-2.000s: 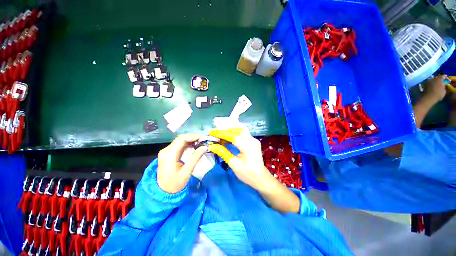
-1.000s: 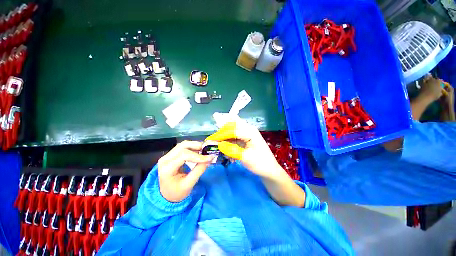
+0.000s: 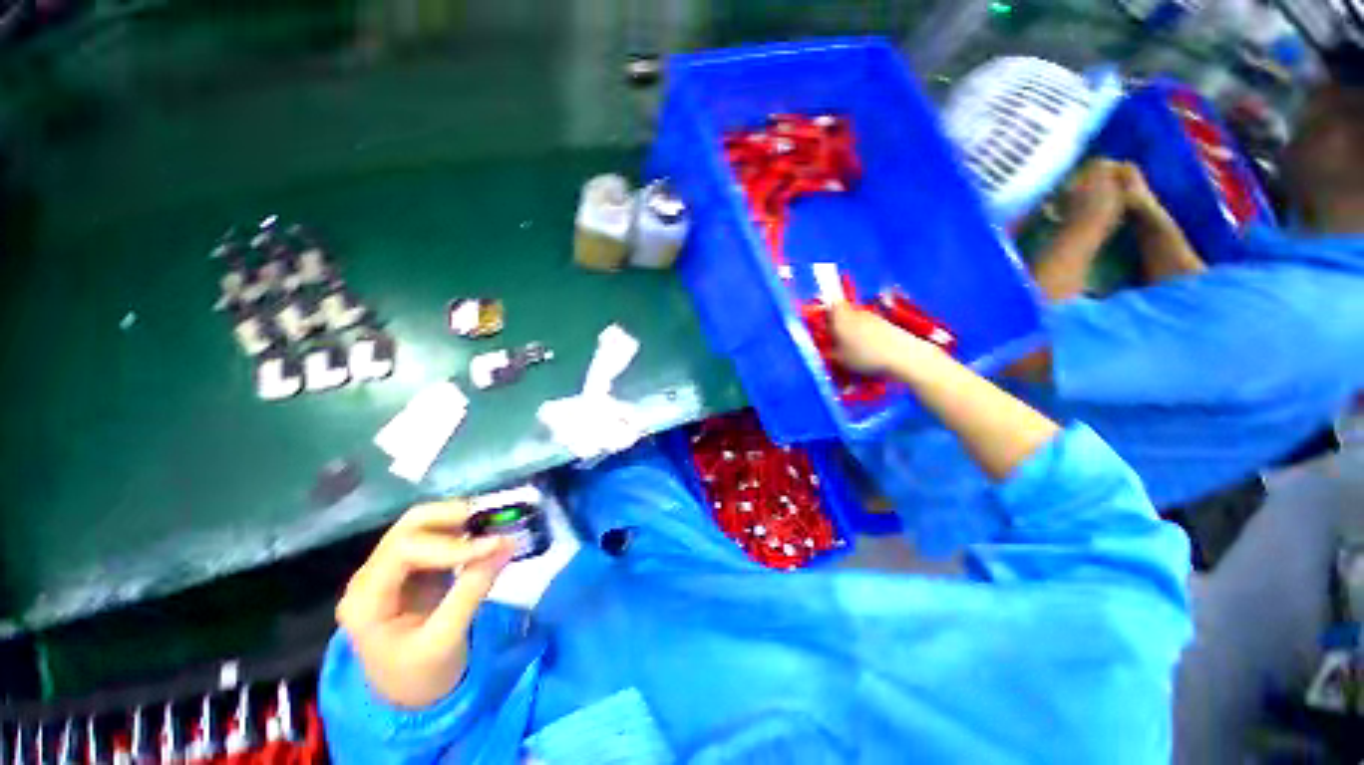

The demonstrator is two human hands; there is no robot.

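My left hand holds a small dark watch case with a green mark on its face, between thumb and fingers, at the bench's front edge. My right hand reaches into the large blue bin, at the red clamps in its near part. Its fingertips are blurred, so a grip on a clamp cannot be made out. Display modules lie in rows on the green bench. An open watch case and a single module lie nearer.
Two small bottles stand left of the bin. A white paper and a crumpled cloth lie near the edge. A lower bin of red clamps is below. A fan and another person's blue sleeve are at the right.
My right hand has left the watch case and moved right into the blue bin. My left hand keeps the case. The view has swung right, so the bench things appear further left.
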